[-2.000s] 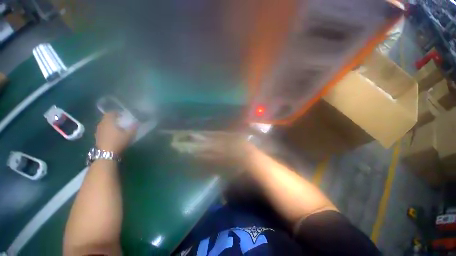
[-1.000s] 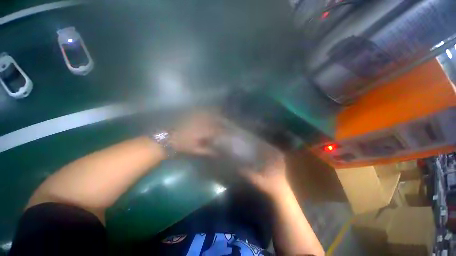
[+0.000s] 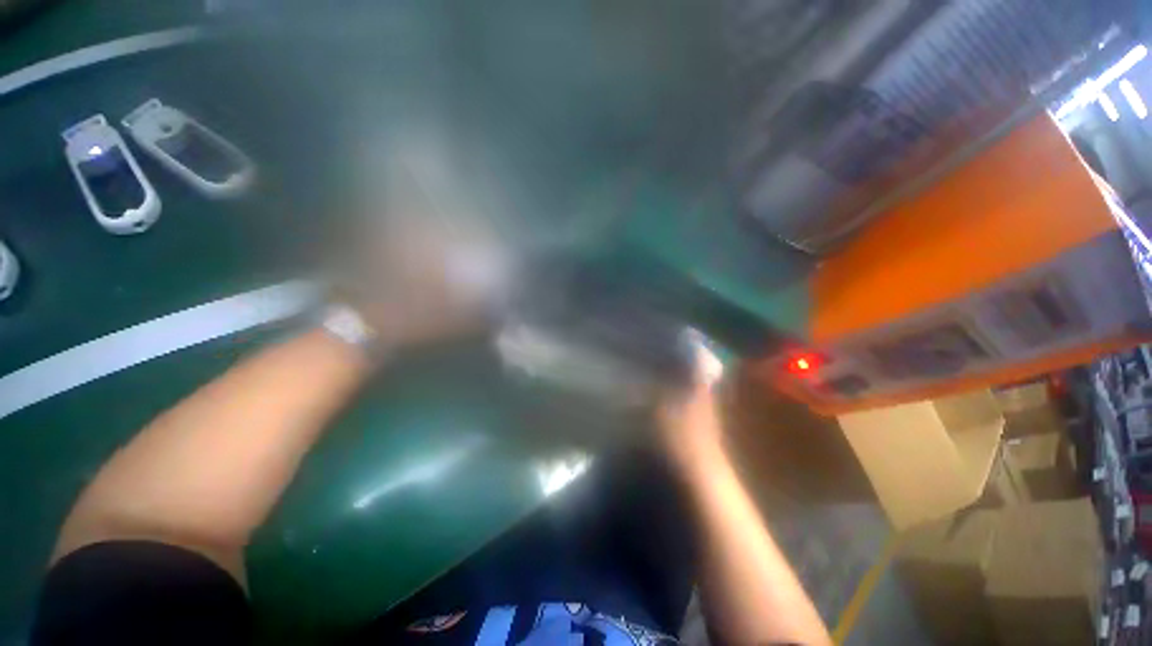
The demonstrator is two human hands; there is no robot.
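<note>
Two white plastic housings lie side by side on the green belt at the upper left, one upright in view (image 3: 114, 177) and one slanted (image 3: 196, 152). Part of another shows at the left edge. My left hand (image 3: 423, 284) is blurred, at the left end of the pale fixture (image 3: 569, 360); a whitish blur shows at its fingers, and I cannot tell whether it holds something. My right hand (image 3: 689, 391) is at the fixture's right end, its fingers blurred near a small bright spot. What lies in the fixture is too blurred to tell.
The orange machine box (image 3: 960, 252) stands at the right with a red light (image 3: 804, 365) at its lower corner. A silvery column (image 3: 872, 139) rises behind. An open carton (image 3: 922, 461) is below right. White lines (image 3: 152, 341) cross the belt.
My left hand has moved left, away from my right hand. My right hand has stayed near the fixture's right end. Two housings now lie close together at the upper left.
</note>
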